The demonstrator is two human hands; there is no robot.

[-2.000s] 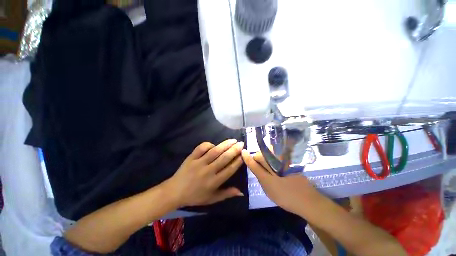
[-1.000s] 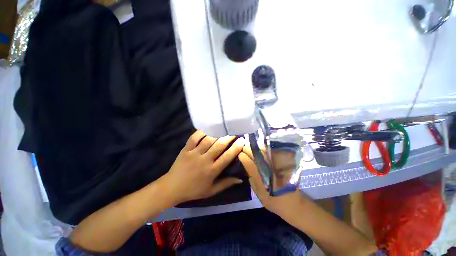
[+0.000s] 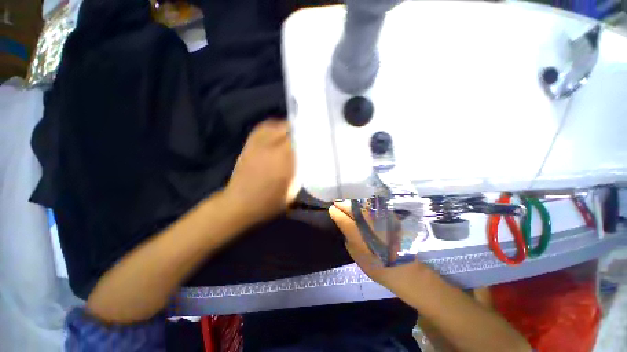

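Note:
Black fabric [image 3: 130,144] covers the left of the white table and reaches under the sewing machine head [image 3: 447,89]. My left hand [image 3: 263,168] is blurred at the left side of the head; its fingers are hidden behind the head and in the cloth, so its grip cannot be told. My right hand [image 3: 361,237] is at the fabric edge near the needle area, its fingertips on the cloth. The shiny curved metal guard [image 3: 385,230] partly covers it. The needle itself is hidden.
Scissors with a red and a green handle loop [image 3: 507,237] lie at the right, near the ruler edge [image 3: 275,290]. A red plastic bag [image 3: 560,309] hangs below the table at right. A red basket [image 3: 223,333] is below the edge. White cloth [image 3: 24,206] lies at far left.
My left hand has moved up and away from the fabric's front part to beside the machine head. The cloth has drawn back from the front edge, showing more ruler. My right hand stays near the needle.

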